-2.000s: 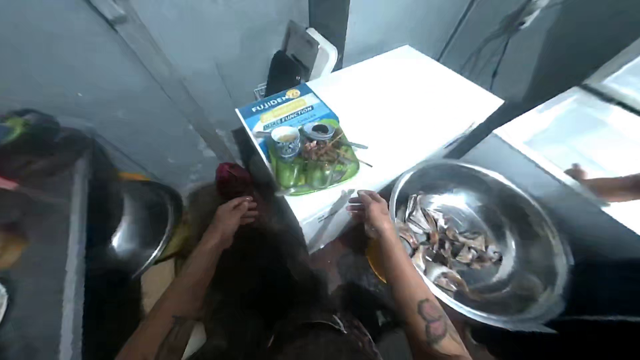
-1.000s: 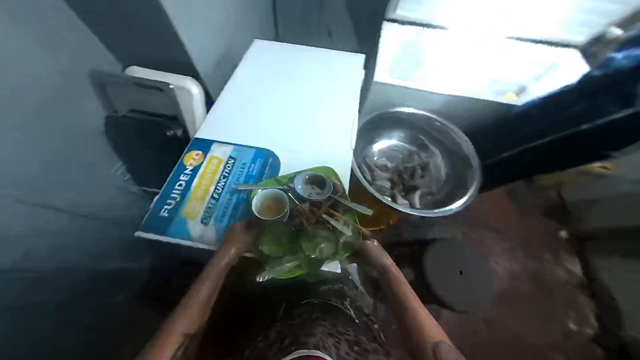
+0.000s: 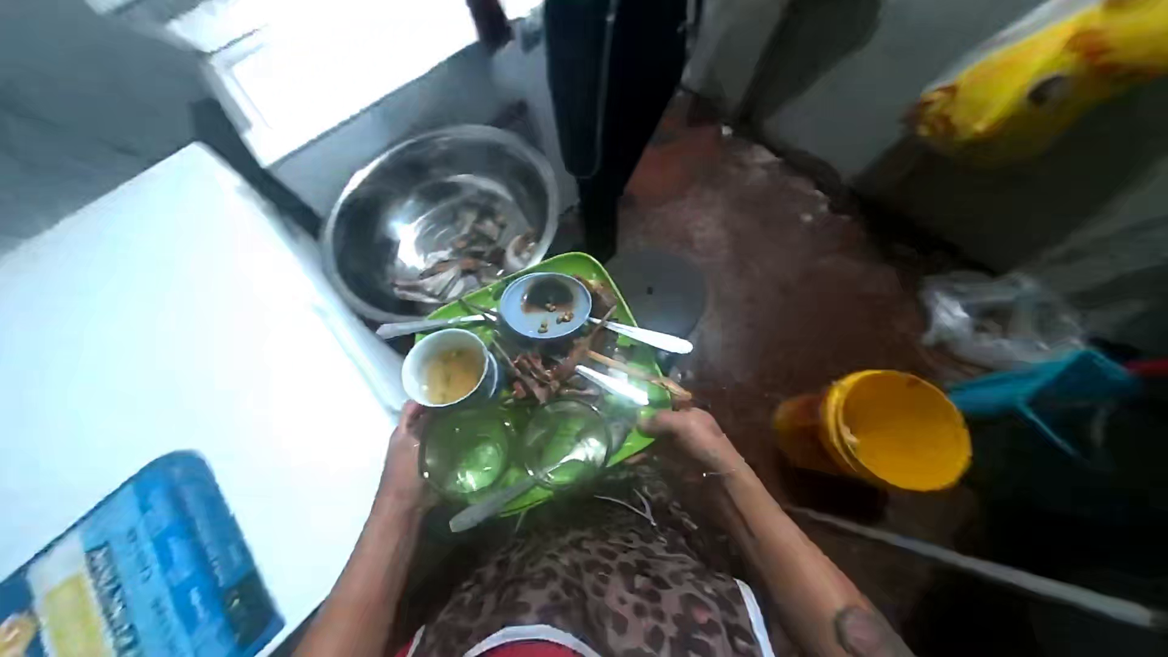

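Both hands carry a green plastic tray [image 3: 630, 447] in front of my body. My left hand [image 3: 408, 456] grips its left edge beside a cup of yellowish broth [image 3: 452, 370]; my right hand [image 3: 689, 433] grips its right edge. Two clear glass vessels [image 3: 566, 443] stand on the near side. A small bowl with dark sauce [image 3: 546, 306] is at the far side. Food scraps, perhaps bones [image 3: 545, 376], lie in the middle, with several utensils around them, among them a spoon or fork handle [image 3: 643, 336].
A white chest-like surface [image 3: 155, 310] with a blue printed panel is at left. Beyond the tray stands a steel basin [image 3: 438, 219] holding scraps. A person in dark trousers [image 3: 607, 100] stands past it. On the right are a yellow bucket [image 3: 899, 429], a teal plastic item [image 3: 1040, 392] and a plastic bag [image 3: 999, 319].
Two seconds ago the tray rested on the white surface with my hands apart from it. Now both hands hold it away from that surface. The view has turned right.
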